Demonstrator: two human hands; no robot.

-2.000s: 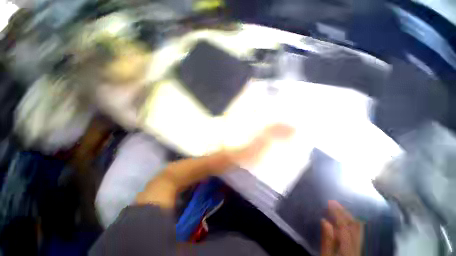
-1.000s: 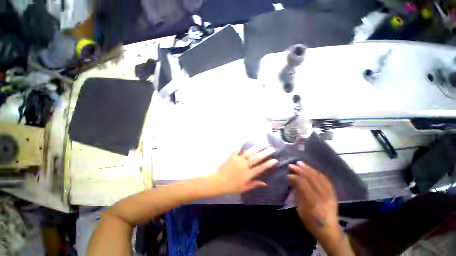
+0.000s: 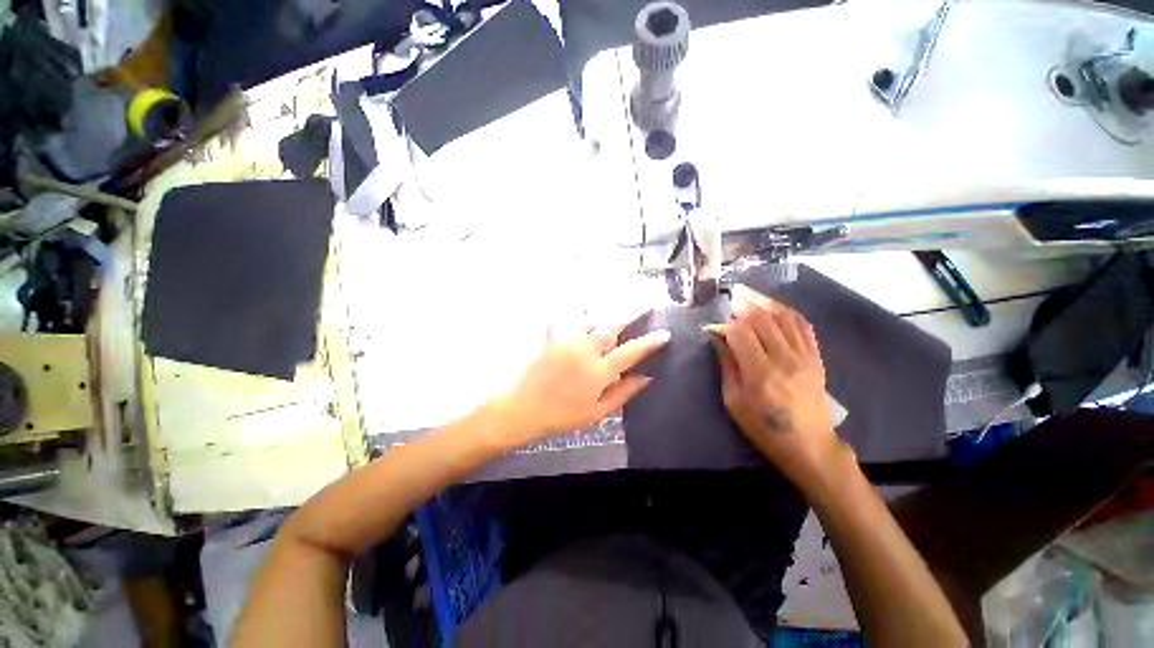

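Note:
A dark grey cut panel (image 3: 873, 380) lies under the machine head and reaches the table's near edge. Its far edge is at the presser foot and needle (image 3: 692, 272), beside a bright glare. My left hand (image 3: 576, 380) lies at the panel's left edge, fingers spread, fingertips near the presser foot. My right hand (image 3: 775, 373) rests flat on the panel just right of the needle area, fingertips close to the foot. Whether a small piece is under my fingertips cannot be told. Stacked cut panels (image 3: 238, 276) lie on the cream board at left.
The white machine head (image 3: 987, 114) spans the upper right. Dark and light strips (image 3: 367, 158) and a rectangular dark piece (image 3: 487, 76) lie at the far side. A slim dark tool (image 3: 952, 289) lies right of the panel. A yellow tape roll (image 3: 158, 115) is upper left.
The view has moved closer to the machine. Both hands and the panel now sit nearer the presser foot. In the earliest frame my hands were apart, the left over the white table.

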